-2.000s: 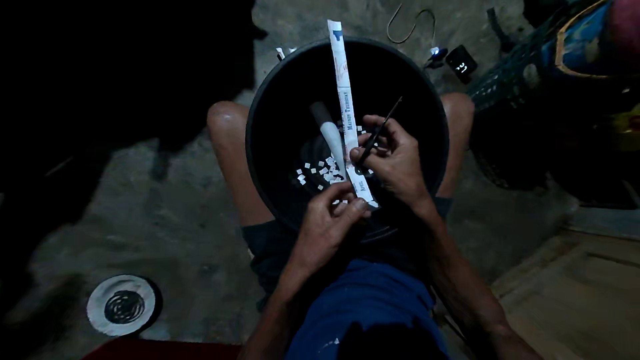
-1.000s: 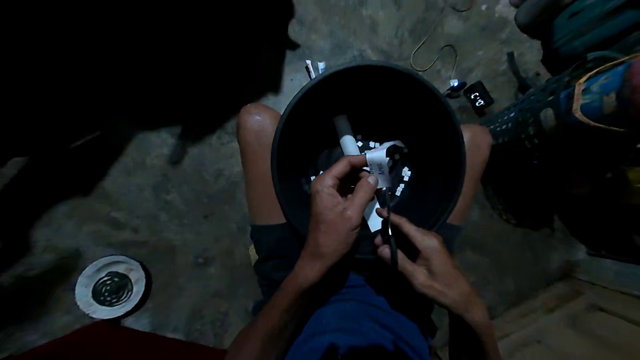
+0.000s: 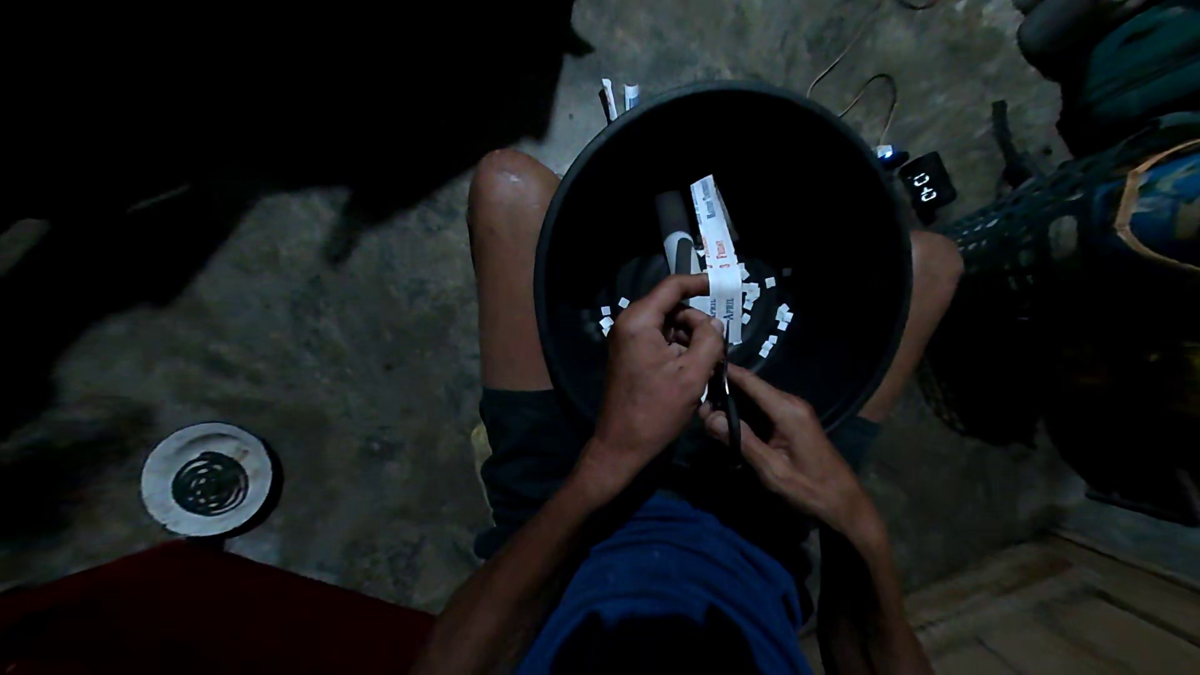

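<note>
A large round black tub (image 3: 555, 202) stands between the knees. Above it, my left hand (image 3: 661, 375) pinches a folded strip of printed paper (image 3: 720, 253) whose far part stands up toward the tub's far side. My right hand (image 3: 797, 450) is just below and to the right, holding a thin dark tool (image 3: 734, 422) whose upper end meets the paper near my left fingertips; its exact kind is too dark to tell. Inside the tub lie many small white paper squares (image 3: 783, 317) and a white and grey tube-like object (image 3: 677, 246), partly hidden by my left hand.
A white plate with a dark coil (image 3: 155, 487) lies on the concrete floor at lower left. Past the tub's rim are narrow paper pieces (image 3: 631, 96), a cable (image 3: 891, 94) and a small lit digital clock (image 3: 923, 187). A dark openwork basket (image 3: 975, 234) stands at right.
The paper strip was held out long and straight two seconds ago and is now folded over. My left hand has moved up it, while my right hand with the dark tool has come down below the left fingertips.
</note>
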